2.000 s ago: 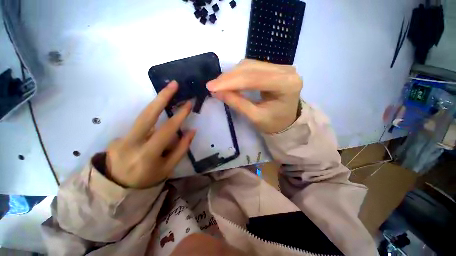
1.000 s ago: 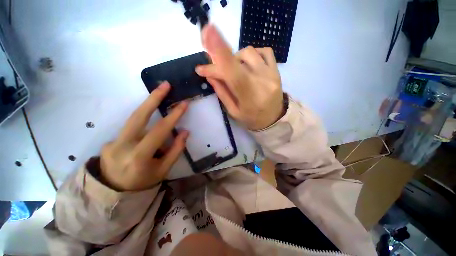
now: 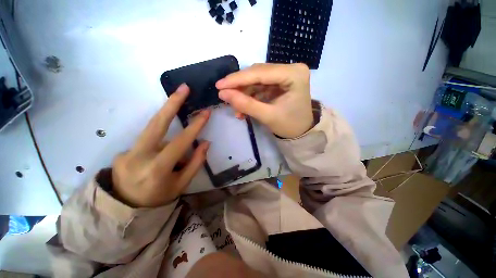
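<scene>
A black phone middle frame (image 3: 202, 76) lies on the white tabletop, tilted slightly, its solid end away from me and its large opening towards me. My left hand (image 3: 163, 149) rests on its left side, fingers spread, fingertips on the solid end and the opening's edge. My right hand (image 3: 272, 98) is over the right side of the solid end, thumb and index fingertips nearly together. Whether a small piece is between them cannot be seen. Loose black pieces (image 3: 219, 11) lie at the top. A perforated black pad sheet (image 3: 300, 33) lies at the upper right.
Thin dark tweezers (image 3: 432, 46) lie at the far right. A blue tape dispenser (image 3: 456, 99) and clear plastic (image 3: 454, 141) are at the right table end. A brown carton (image 3: 419, 201) with thin white straps is below right. The table (image 3: 98, 70) has dark round marks on the left.
My right hand has come back from the loose pieces at the top to the frame's solid end, fingertips now pinched. The dark piece under my right fingers in the oldest view no longer shows. My left hand stays.
</scene>
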